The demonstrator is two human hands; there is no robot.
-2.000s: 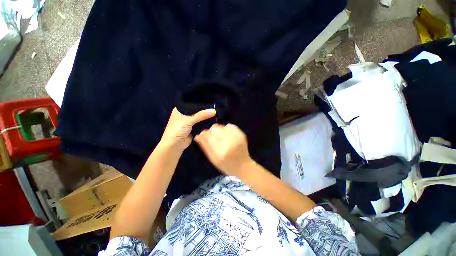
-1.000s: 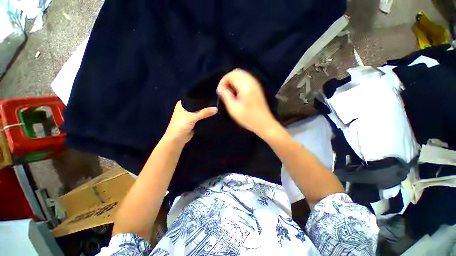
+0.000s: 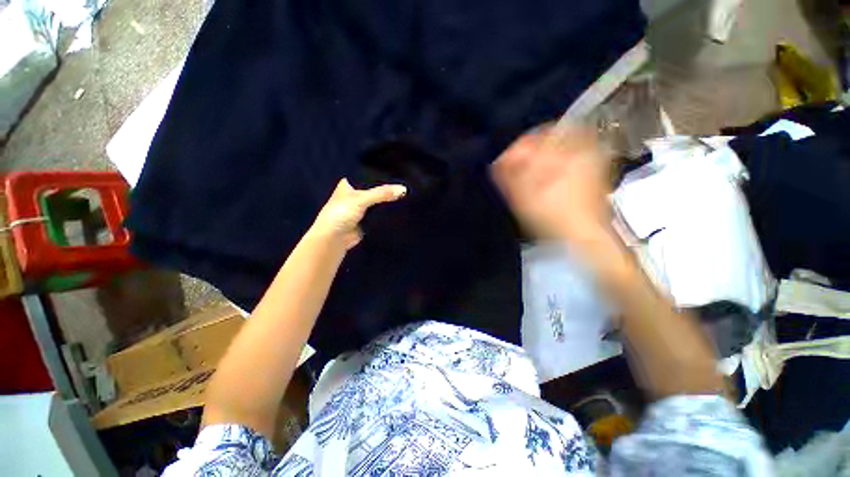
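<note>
A large dark navy garment (image 3: 280, 121) lies spread in front of me and over my lap. My left hand (image 3: 359, 207) holds a raised fold of it near the middle, thumb on top and the other fingers hidden under the cloth. My right hand (image 3: 552, 177) is lifted above the garment's right edge, closed and blurred by motion. No needle or thread can be made out at its fingertips.
A red and green stool (image 3: 70, 256) and an open cardboard carton (image 3: 177, 359) are at the left. A white packet (image 3: 559, 317) lies right of my lap. White layers (image 3: 704, 233) lie on a dark cloth bundle (image 3: 806, 205) at the right.
My right hand has moved from beside my left thumb up and out to the right. My left hand keeps its hold on the cloth. The view has shifted slightly.
</note>
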